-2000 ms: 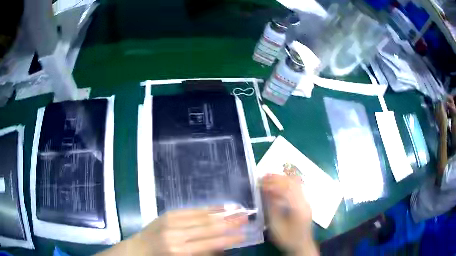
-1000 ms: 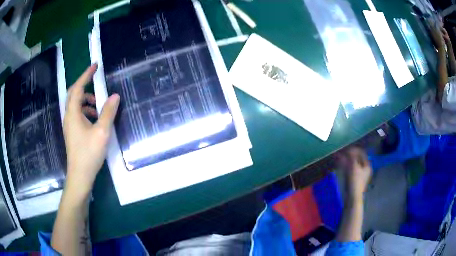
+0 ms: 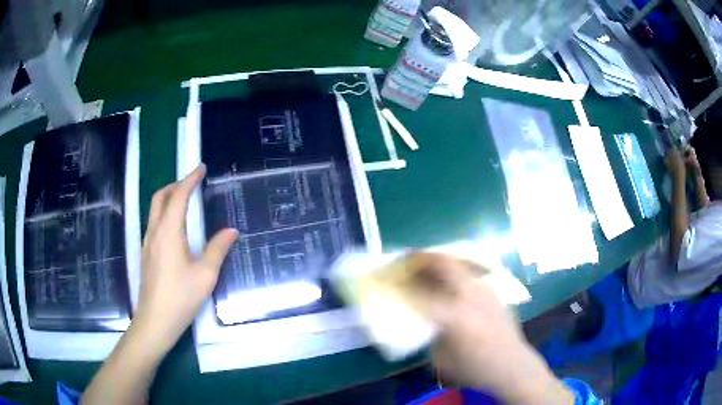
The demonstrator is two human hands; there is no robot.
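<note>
A glossy black printed sheet with pale line drawings lies on white backing paper. My left hand is open, thumb and fingertips spread at the sheet's left edge. My right hand is blurred and holds a pale, yellowish-white cloth or wipe over the sheet's lower right corner. Whether the cloth touches the sheet is unclear. Part of the white card shows behind my right hand; its rest is hidden.
A second black sheet lies left, another at the left rim. A black block, white loop, pale stick and bottles are behind. Clear film and white strips lie right. Another person's hands show far right.
My right hand has come up from below the table edge with a pale cloth, over the sheet's lower right corner. My left hand stays at the left edge. The camera view has shifted.
</note>
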